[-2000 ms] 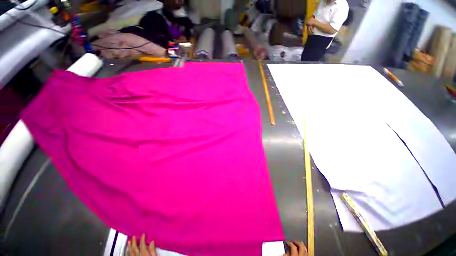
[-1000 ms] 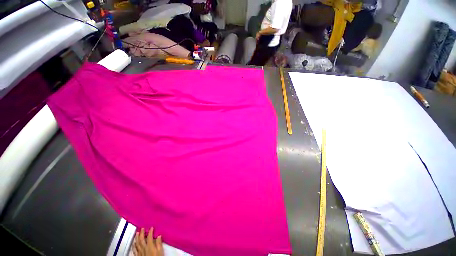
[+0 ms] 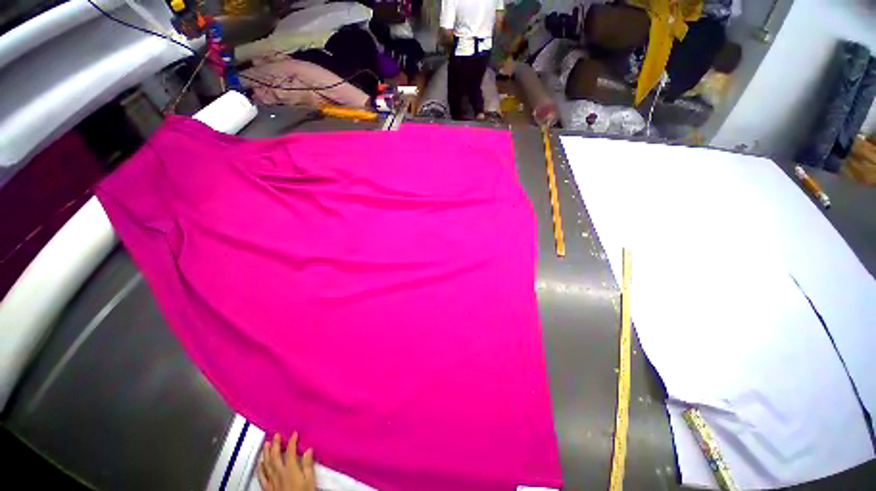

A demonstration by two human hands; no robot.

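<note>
The bright pink fabric (image 3: 365, 278) lies over the middle of the table, with soft folds and a bunched part at its left. My left hand (image 3: 286, 464) lies flat at the fabric's near edge, fingers a little apart, beside the cutting track (image 3: 233, 455). It appears to hold nothing. White underlay paper (image 3: 338, 479) shows under the near edge of the fabric. My right hand is not in view. A white corner of paper shows at the fabric's near right corner.
A yellow ruler (image 3: 622, 374) and an orange ruler (image 3: 553, 197) lie right of the fabric. White pattern paper (image 3: 711, 278) covers the right, with a speckled stick (image 3: 708, 449) on it. A white roll (image 3: 53, 273) lies at left. A person (image 3: 471, 48) stands beyond the table.
My right hand has left the picture at the bottom. My left hand stays at the near edge. The view has turned right, and the person at the far side has moved left.
</note>
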